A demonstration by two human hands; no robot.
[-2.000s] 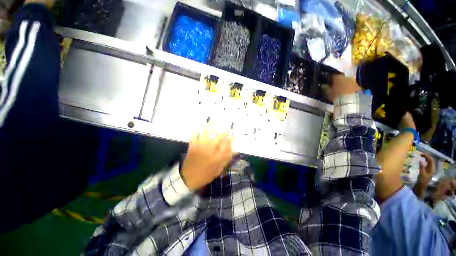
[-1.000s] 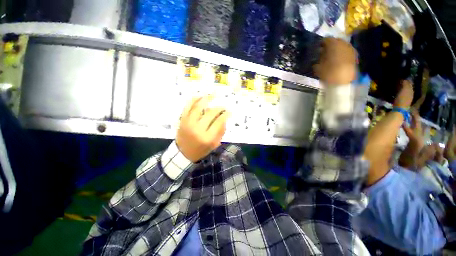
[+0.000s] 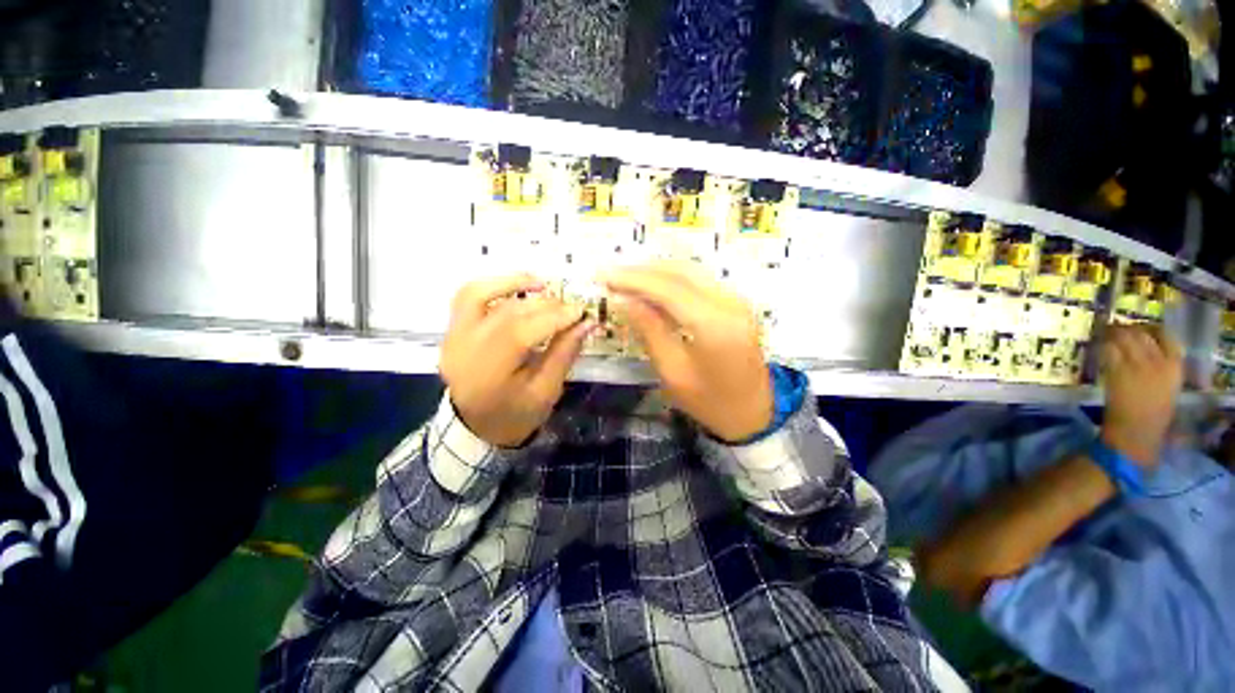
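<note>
The cream-yellow PCB panel [image 3: 494,224] lies on the conveyor in front of me, with yellow parts and black blocks along its far edge. My left hand [image 3: 508,355] and my right hand [image 3: 702,345] are over its near left part, fingertips almost meeting. A tiny dark component [image 3: 600,311] shows between the fingertips, with thin leads near it. Which hand grips it is hard to tell; the left thumb and finger are closed close to it. My right wrist wears a blue band [image 3: 788,393].
Beyond the rail [image 3: 406,111] stand black bins of bright blue components [image 3: 427,52], grey components [image 3: 569,52], dark blue-violet components [image 3: 704,57] and black-silver components [image 3: 819,102]. Another panel [image 3: 948,318] lies to the right, near a neighbour's hand [image 3: 1140,386]. A dark striped sleeve [image 3: 48,447] is at left.
My right hand has come back from the right-hand bins to the panel beside my left hand. Another panel now shows on the conveyor to the right. The neighbour's arm has moved to the boards.
</note>
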